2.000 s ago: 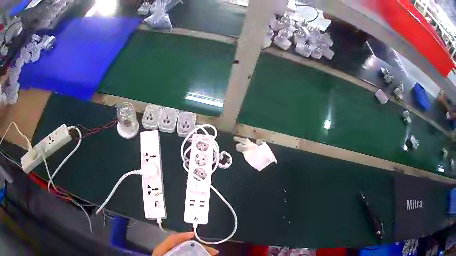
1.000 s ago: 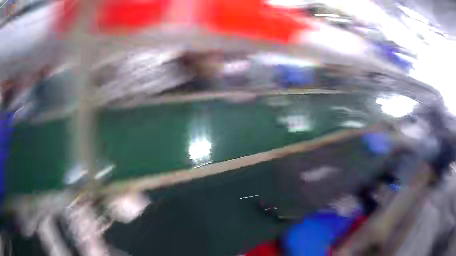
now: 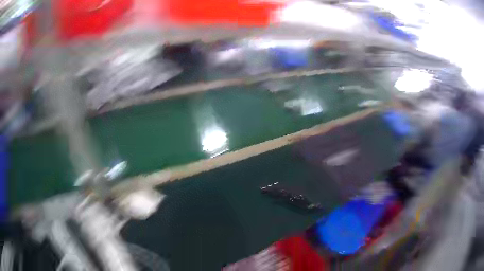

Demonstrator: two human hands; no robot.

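Observation:
Neither of my hands is in view. The picture is blurred. A black slim tool, perhaps an electric screwdriver [image 3: 291,198], lies on the dark green benchtop [image 3: 212,217] right of the middle. White blurred bars, probably the power strips [image 3: 103,238], lie at the lower left. A crumpled white piece, perhaps a work glove [image 3: 142,203], lies near the belt edge, just right of them.
The green conveyor belt [image 3: 159,140] runs behind the bench with blurred white items [image 3: 305,106] on it. A post [image 3: 71,114] stands at the left. A blue stool [image 3: 347,230] and a red crate [image 3: 300,253] are below the bench edge. Red bins [image 3: 223,11] hang overhead.
The view has swung to the right, and the strips now sit at the lower left. The hand with a white unit seen two seconds ago has left the picture.

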